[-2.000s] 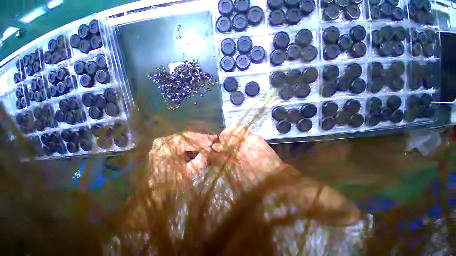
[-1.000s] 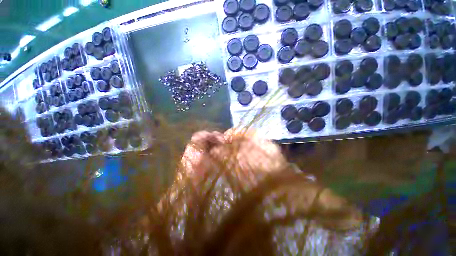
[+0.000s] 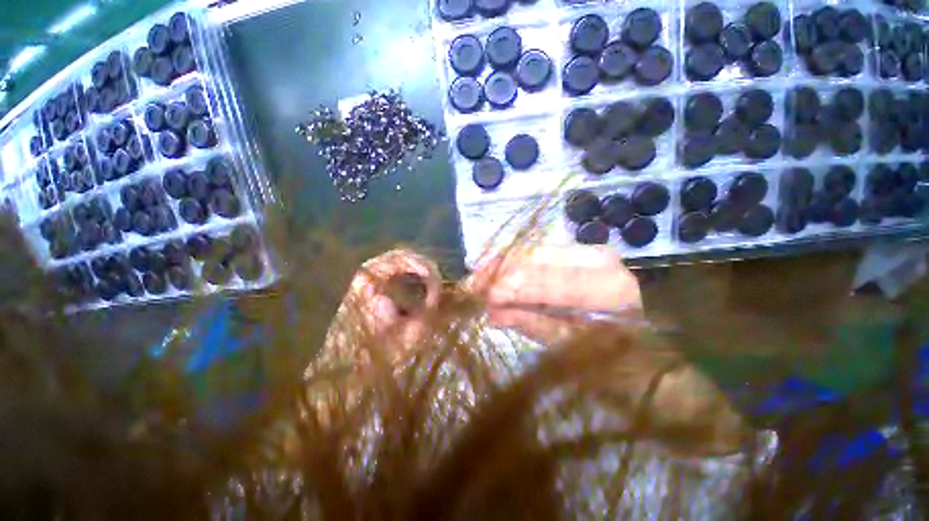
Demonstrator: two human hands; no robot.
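Observation:
My left hand (image 3: 377,305) is at the near edge of the trays, partly behind hair. It pinches a round black part (image 3: 408,292) between its fingertips. My right hand (image 3: 565,290) is just to its right, with a thin dark tool (image 3: 570,308) lying across its fingers. The tool's tip is hidden or too blurred to tell. A heap of tiny glittering fittings (image 3: 369,142) lies on the base tray (image 3: 295,61) beyond my hands. The right compartment tray (image 3: 501,219) holds round black parts in groups; its cell nearest the heap has three.
The left compartment tray (image 3: 226,132) also holds black parts in its cells. A small pale patch (image 3: 353,103) shows at the heap's far side. A crumpled whitish piece (image 3: 884,271) is at the right, below the tray. Hair blocks much of the lower view.
My hands have moved apart a little, and the black part and the thin tool now show. The trays have shifted up and slightly left in view.

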